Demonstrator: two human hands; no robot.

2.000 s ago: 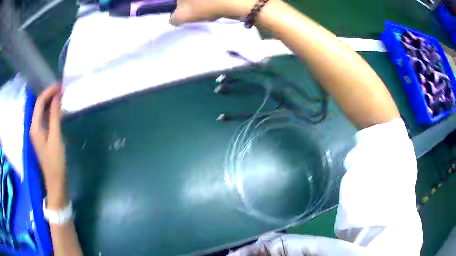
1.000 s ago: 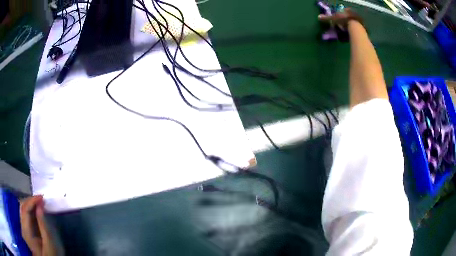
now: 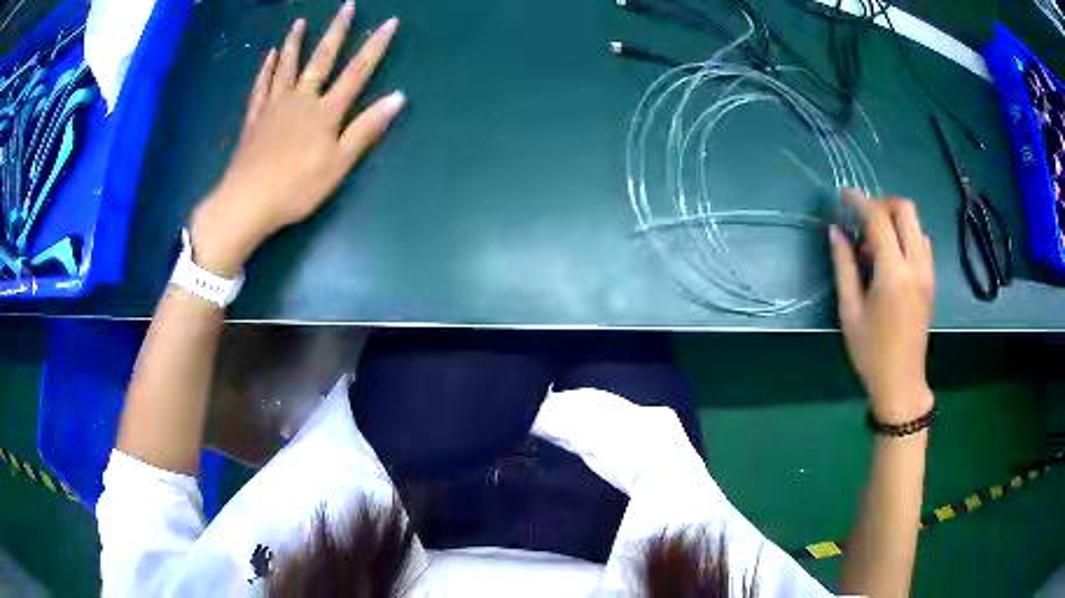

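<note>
Clear filament (image 3: 689,222) lies in wide loops on the dark green bench mat (image 3: 502,175), right of the middle. My right hand (image 3: 884,275) is at the right side of the loops, with its thumb and fingers closed around strands of the filament. My left hand (image 3: 298,146) is flat over the mat at the left, fingers spread, holding nothing. Black cables (image 3: 672,56) with small metal-ended plugs lie behind and partly under the loops at the top.
Black-handled scissors (image 3: 985,240) lie right of my right hand. A blue bin (image 3: 129,152) with light-blue and black parts stands at the left. Another blue bin (image 3: 1018,129) with purple and black parts is at the right edge. The bench's front edge (image 3: 502,327) crosses the view.
The view has dropped to the bench's front. My right hand has come back from the far right to the filament loops. My left hand has left the white board's corner and is spread over the mat.
</note>
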